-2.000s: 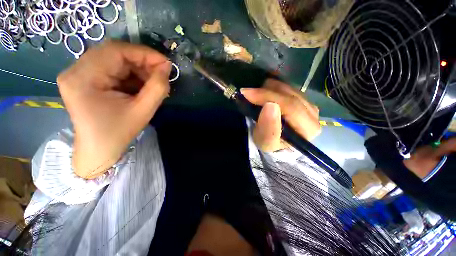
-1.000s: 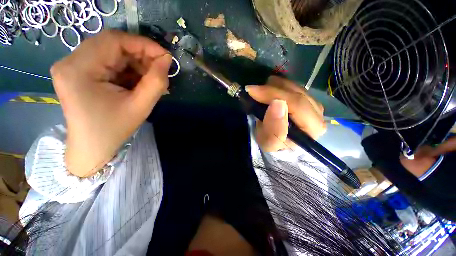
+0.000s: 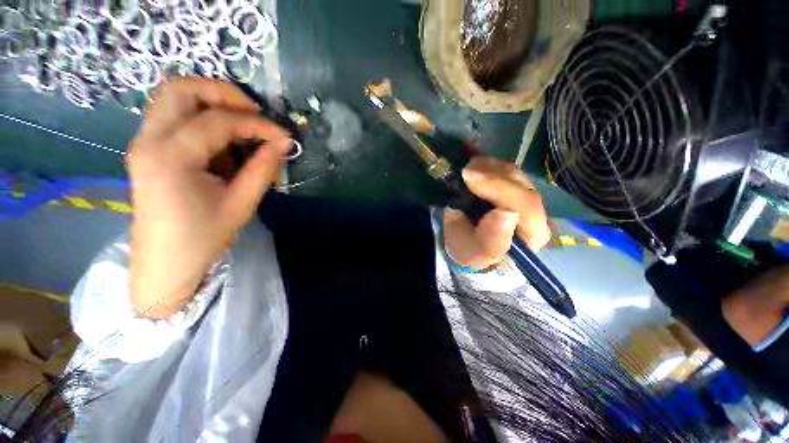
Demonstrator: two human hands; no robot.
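Observation:
My left hand [image 3: 195, 186] pinches a small silvery metal ring [image 3: 295, 150] between thumb and forefinger; only part of the ring shows beyond the fingertips. My right hand [image 3: 497, 216] holds the soldering iron [image 3: 439, 167] like a pen by its black handle. The iron's thin tip points up and left, over the tan flakes [image 3: 413, 118], apart from the ring. Whether the tip touches a flake, I cannot tell. A heap of silvery rings [image 3: 147, 48] lies at the upper left, beyond my left hand. A thin pale strand lies just below the held ring.
A round tan tub [image 3: 450, 82] stands at the top, with dark and silvery matter inside. A black fan with a spiral wire guard [image 3: 619, 130] stands right of it. Solder wire [image 3: 65, 135] runs across the left of the green mat. Another person's hand [image 3: 757, 307] shows at the far right.
The iron's tip has moved away from the ring, up and right towards the flakes. My left hand still pinches the ring. The view has shifted, showing more of the ring heap and tub.

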